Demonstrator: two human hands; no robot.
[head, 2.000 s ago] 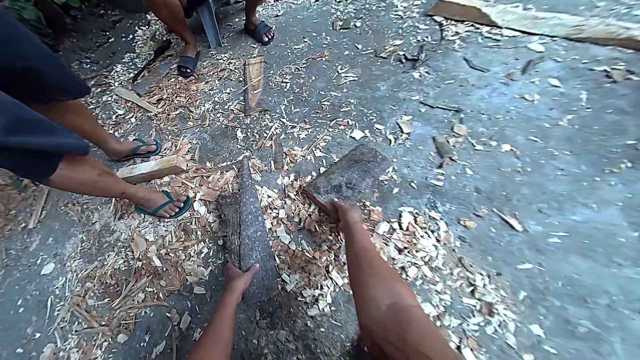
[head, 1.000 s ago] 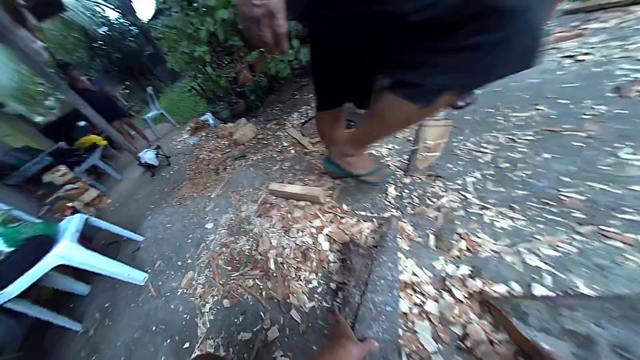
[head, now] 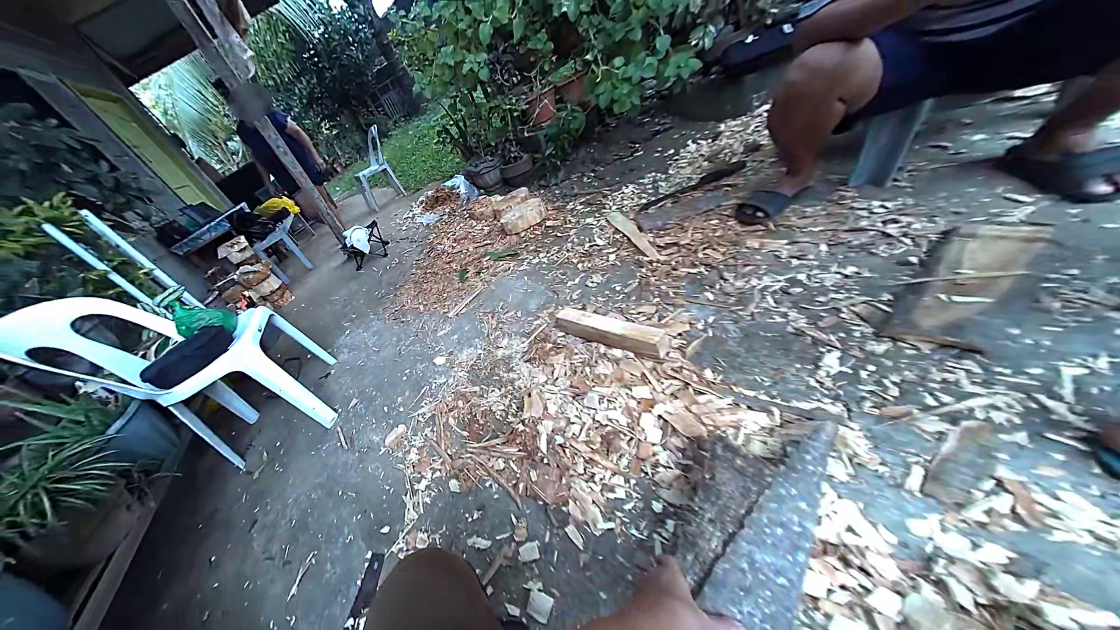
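At the bottom edge, what appears to be my left hand (head: 661, 604), blurred and partly cut off, is beside a long grey speckled slab (head: 774, 534). A dark rough piece (head: 722, 490) lies along the slab's left side. Whether the fingers grip either one is unclear. My right hand is out of view. A rounded bare knee (head: 433, 595) shows at the bottom, left of the hand. Beyond the slab, a squared wood block (head: 612, 332) lies on a heap of wood chips (head: 569, 429).
A white plastic chair (head: 254, 359) holding a green item and a dark item stands at left. A seated person in sandals (head: 822, 87) is at upper right, near a flat wood piece (head: 971, 280). Another person (head: 284, 144) stands far back by a post.
The view has swung strongly left and up. The standing person's legs near the wood block have left that spot. The right hand, seen on a wood piece two seconds ago, is out of view.
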